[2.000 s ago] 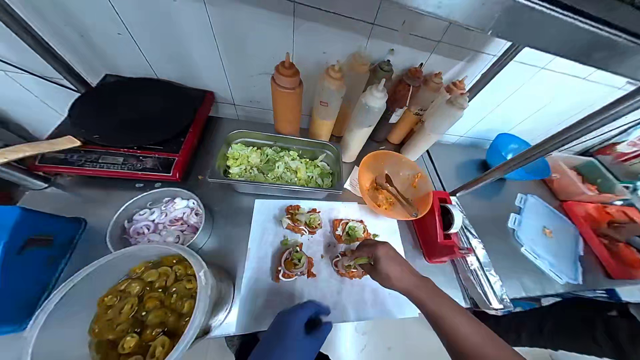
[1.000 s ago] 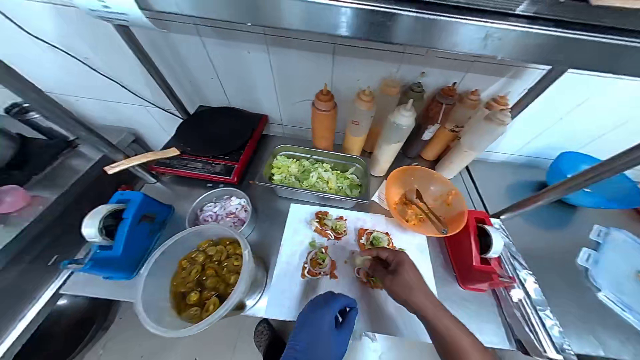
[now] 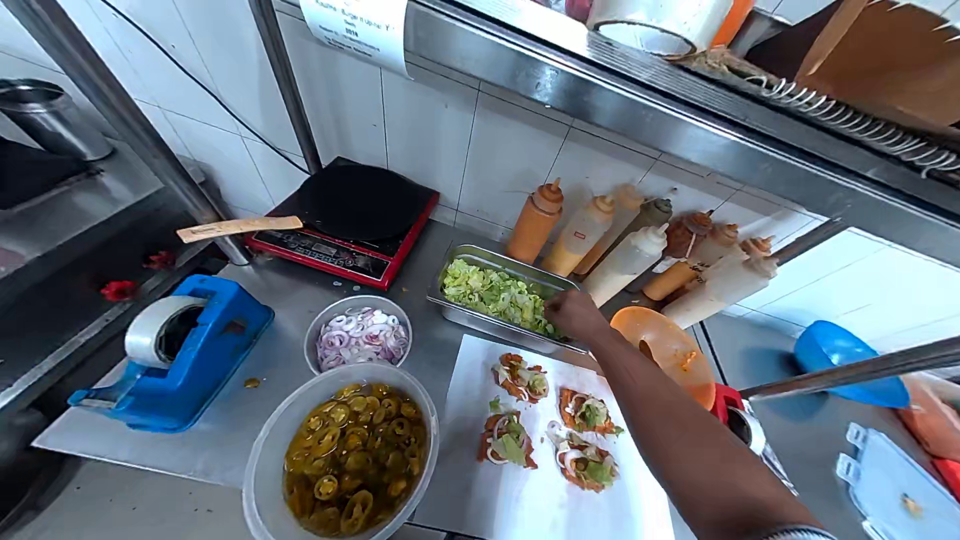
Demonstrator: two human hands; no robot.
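My bare right hand [image 3: 576, 315] reaches into the right end of a steel pan of chopped lettuce [image 3: 491, 294]; its fingertips are hidden among the leaves, so what they hold does not show. Below the pan lies white paper [image 3: 480, 491] with several topped portions on it, such as one at the lower right [image 3: 586, 461] with onion rings and lettuce. A steel bowl of sliced red onion [image 3: 364, 337] stands left of the paper. In front of it is a clear plastic tub of sliced pickled jalapeños [image 3: 352, 450]. My left hand is out of view.
A red-framed induction cooker [image 3: 330, 255] bears a black flat pan [image 3: 364, 201]. Several squeeze bottles [image 3: 626, 262] stand by the tiled wall, behind an orange bowl [image 3: 664, 349]. A blue tape dispenser [image 3: 202, 360] is at left. A steel shelf [image 3: 637, 112] crosses above; a blue bowl [image 3: 851, 364] sits right.
My right hand has moved from the lower right topped portion up to the lettuce pan. My left hand, blue-gloved in the earlier frames, has gone out of view. The view has shifted.
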